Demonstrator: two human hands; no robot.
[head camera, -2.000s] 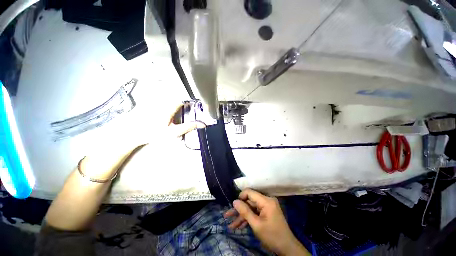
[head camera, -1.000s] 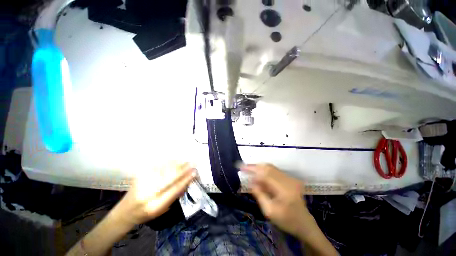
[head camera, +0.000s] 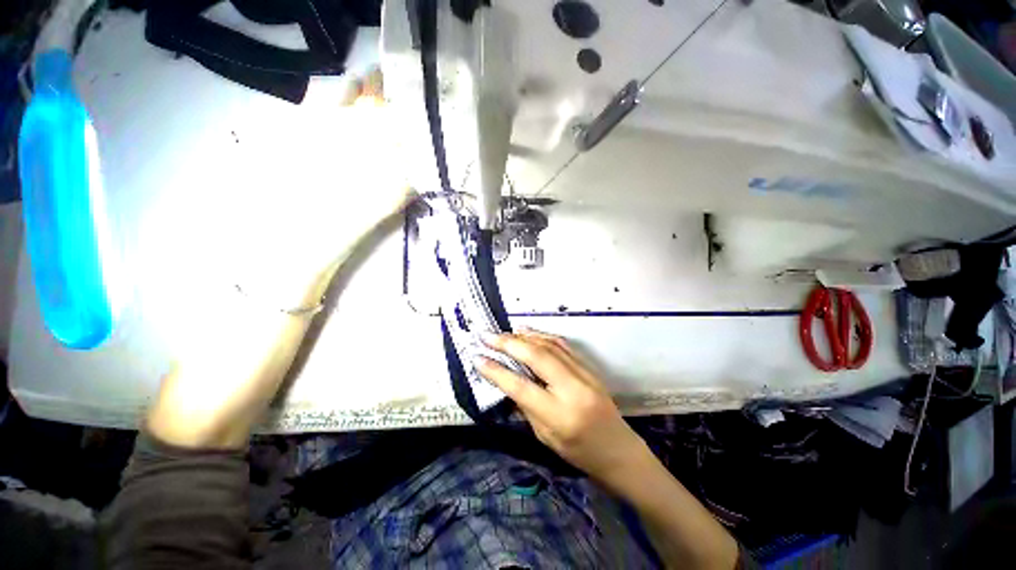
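Observation:
A dark fabric panel (head camera: 460, 373) runs from the presser foot (head camera: 490, 242) towards the table's front edge. A pale curved trim strip with dark slots (head camera: 466, 292) lies on top of it, its far end by the foot. My right hand (head camera: 557, 395) grips the near end of the strip over the panel. My left arm reaches up the table left of the foot. My left hand (head camera: 365, 89) is mostly washed out by glare; some fingers show beside the machine head, and its grip is unclear.
Red-handled snips (head camera: 836, 330) lie at the right of the table. Dark pieces (head camera: 273, 50) lie at the back left. A bright blue fitting (head camera: 65, 212) stands at the far left. The white machine head (head camera: 668, 123) spans the back.
The pale strip, held by my left hand near the front edge a second ago, now lies over the dark panel. My left hand has moved up and away; my right hand now grips the strip.

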